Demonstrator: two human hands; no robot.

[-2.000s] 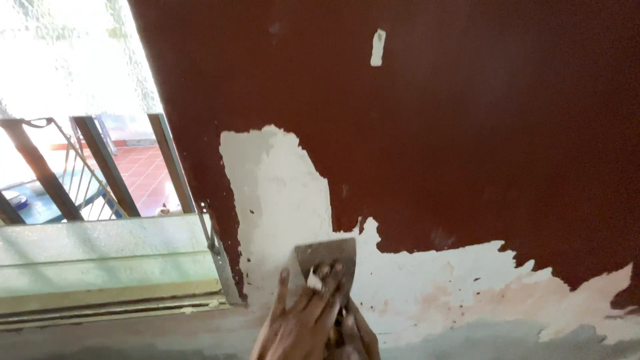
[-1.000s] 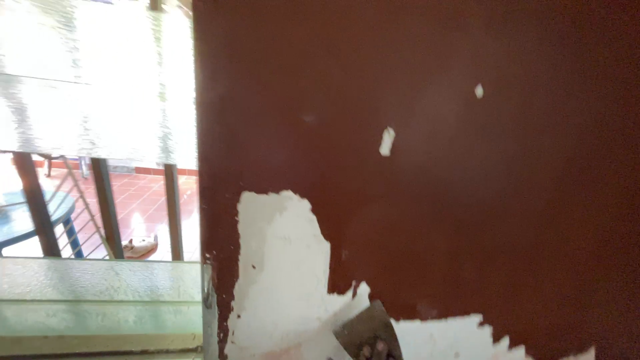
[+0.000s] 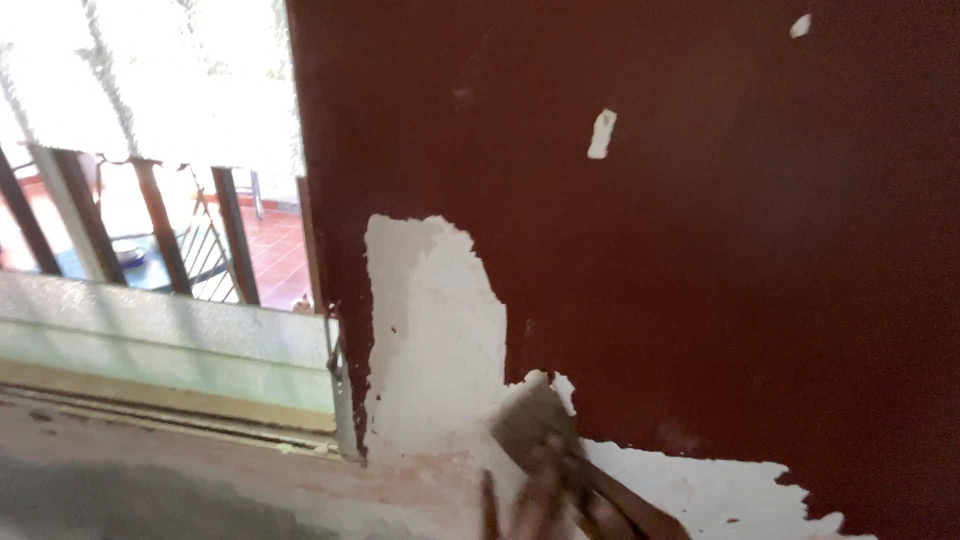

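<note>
A metal scraper with a wide flat blade [image 3: 531, 420] lies against the wall where dark red paint meets a bared whitish patch [image 3: 442, 337]. The fingers of my left hand [image 3: 529, 495] are on the scraper at the lower part of its blade, blurred by motion. My right hand [image 3: 626, 506] is around the handle side, just right of the left. Most of the handle is hidden by the hands. The blade's far corner touches a small jagged peak of the patch. Dark red paint [image 3: 675, 262] covers the wall above and to the right.
At the left is a window with dark bars [image 3: 236, 236] and a pale sill [image 3: 165, 337]. A metal latch [image 3: 334, 356] is at its right edge. Beyond the bars show a blue table [image 3: 154, 262] and red floor tiles [image 3: 277, 244]. Two small chips [image 3: 602, 133] [image 3: 801, 26] mark the paint.
The view has shifted and tilted. Both hands, low in view two seconds ago, were mostly below the frame one second ago and show again now, with the scraper near the small jagged peak.
</note>
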